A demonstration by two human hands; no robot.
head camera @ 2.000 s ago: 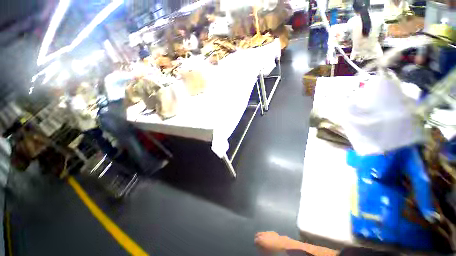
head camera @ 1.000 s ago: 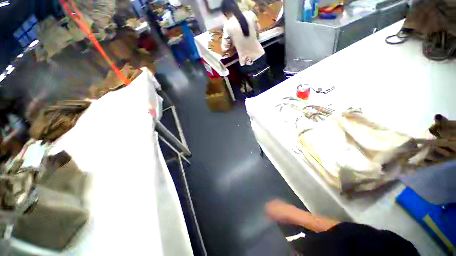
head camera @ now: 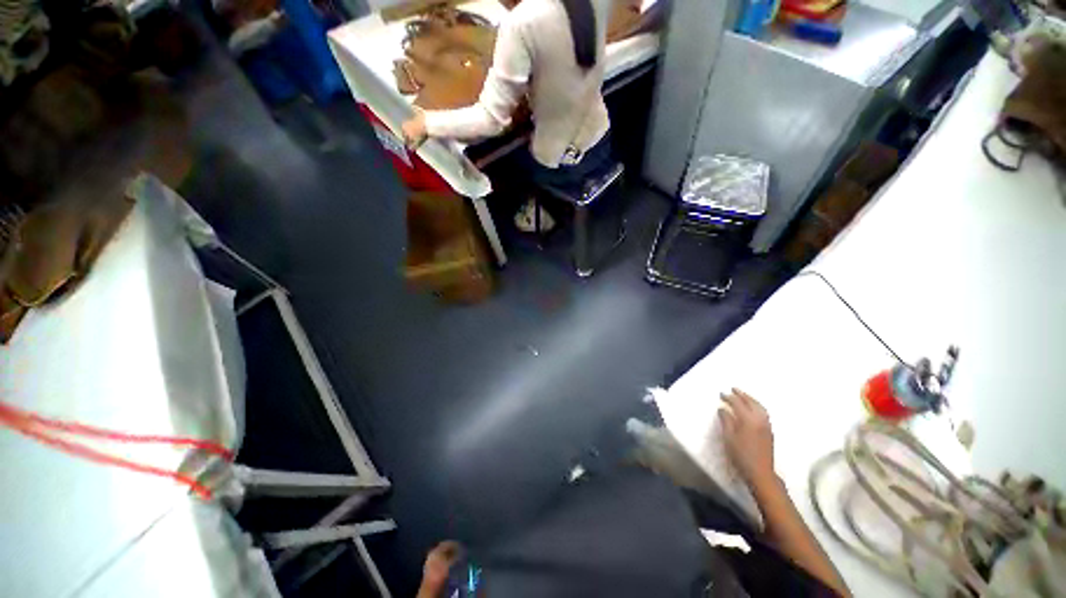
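Note:
My right hand (head camera: 748, 435) rests on the near corner of the white-covered table (head camera: 736, 362) on the right, with no object seen in it. My left hand (head camera: 437, 568) is small and cut by the bottom edge; a small shiny bluish thing is beside it, and I cannot tell whether it is held. Looped grey-beige straps (head camera: 871, 496) lie on the right table, right of my right hand, with part of a pale bag pile below them. A red can (head camera: 888, 395) stands behind the straps, with a thin black cord (head camera: 859, 315) running from it.
A person (head camera: 559, 88) sits at a table with brown bags (head camera: 450, 58). An open carton (head camera: 448, 251) and a stool (head camera: 725, 193) stand on the floor. A white table (head camera: 117, 339) with metal legs and orange-red cord (head camera: 105, 442) is at left.
The view has moved forward along the aisle and tilted down. My right hand has come from over the aisle onto the table corner. My left hand has come into view at the bottom.

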